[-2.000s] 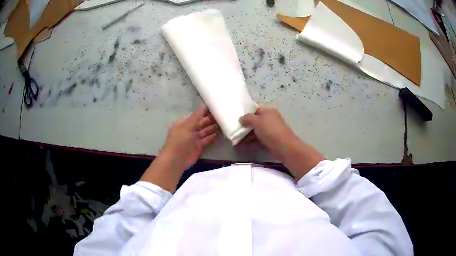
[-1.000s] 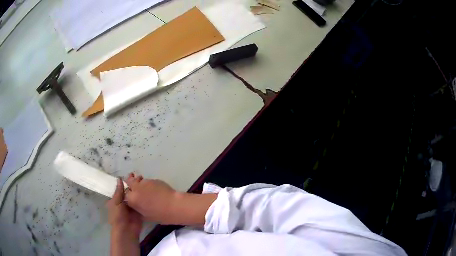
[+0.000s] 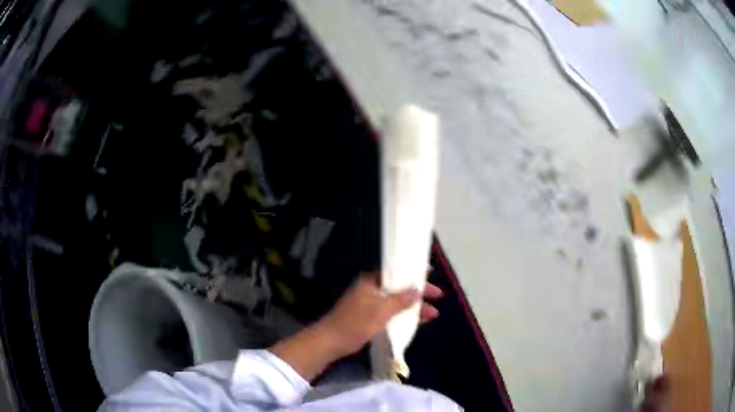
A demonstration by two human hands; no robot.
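Observation:
A white cloth roll stands out lengthwise from my left hand, which is closed around its lower part beside the table's red edge. A loose end hangs below the hand. At the far right, a folded white cloth lies over an orange-tan card pattern. A small, blurred part of my right hand shows at the bottom right by that cloth; its fingers cannot be made out.
The pale, ink-speckled table fills the right side. A dark metal tool, blurred, lies beyond the folded cloth. White sheets lie at the top right. A white tub stands on the dark floor at lower left, with scattered scraps beyond it.
The view has swung left to the floor and tub. The roll, earlier between both hands, is now in my left hand alone. My right hand is apart from it, at the far right.

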